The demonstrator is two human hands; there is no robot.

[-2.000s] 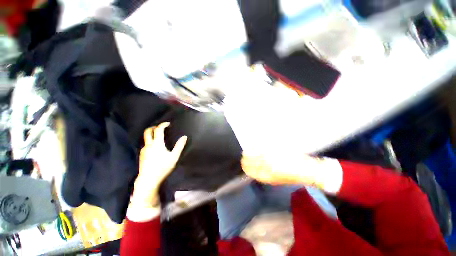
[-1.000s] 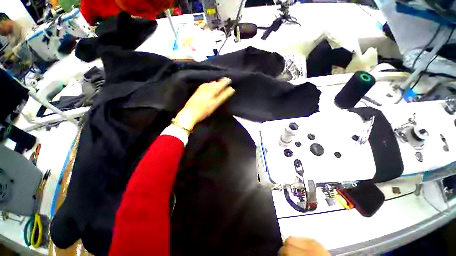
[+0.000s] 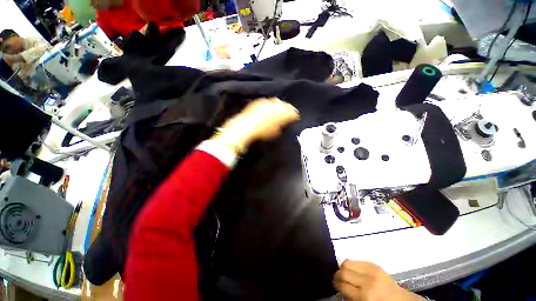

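Note:
A large black garment (image 3: 258, 217) is spread over the white table, with a sleeve-like part lying toward the sewing machine (image 3: 376, 170). My left hand (image 3: 261, 122) is on the garment's upper middle, blurred, fingers bent; whether it grips the cloth cannot be told. My right hand (image 3: 367, 282) is at the front edge, its fingertips pinching the garment's lower right corner. The needle area (image 3: 348, 206) is to the right of the cloth.
A black thread cone (image 3: 418, 85) stands behind the machine head. A black band (image 3: 444, 144) drapes over the machine. A smartphone (image 3: 432, 208) lies beside a yellow-orange tool (image 3: 404, 211). Yellow-green scissors (image 3: 64, 269) and a grey motor housing (image 3: 35, 211) are at left. A person sits far left.
The view first swung off the close-up of the machine head, then shifted slightly. My left hand moved a little right and its fingers bent. My right hand came further into view at the cloth's corner.

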